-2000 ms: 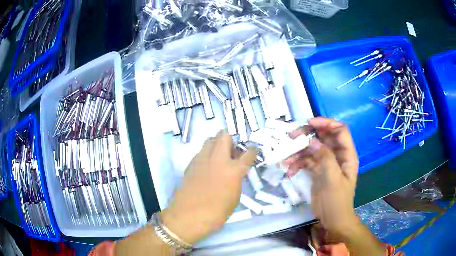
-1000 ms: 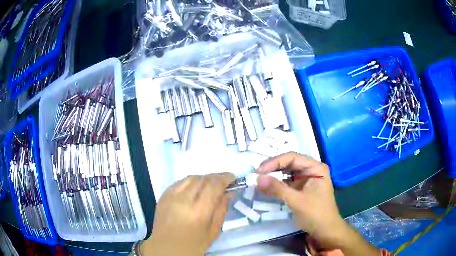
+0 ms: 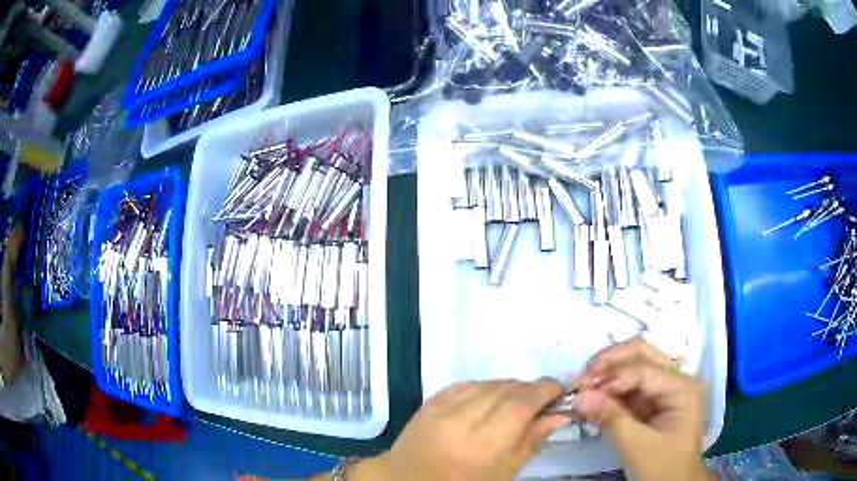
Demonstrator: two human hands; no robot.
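My left hand [image 3: 479,423] and my right hand [image 3: 648,404] meet over the near end of the middle white tray [image 3: 428,282]. Their fingers close together on a small silver metal tube [image 3: 566,404], mostly hidden by the fingers. A thin end shows above my right fingertips; I cannot tell whether it is a wire. More metal tubes [image 3: 545,218] lie in rows in the far half of the tray. Loose white sleeves [image 3: 634,305] lie at its right side, partly behind my right hand.
Left are a white tray [image 3: 381,282] of assembled units and narrower blue trays [image 3: 176,282]. Right is a blue tray [image 3: 752,319] with loose wired cores [image 3: 836,291]. Beyond are a clear plastic bag [image 3: 573,47] of tubes and a small clear box [image 3: 742,56]. At the far left edge, part of a person's arm [image 3: 13,291] shows.
The view has turned left, so the trays sit further right. The white sleeve and red wire seen between my hands a second ago are now hidden or inside the grip. My hands are closer together.
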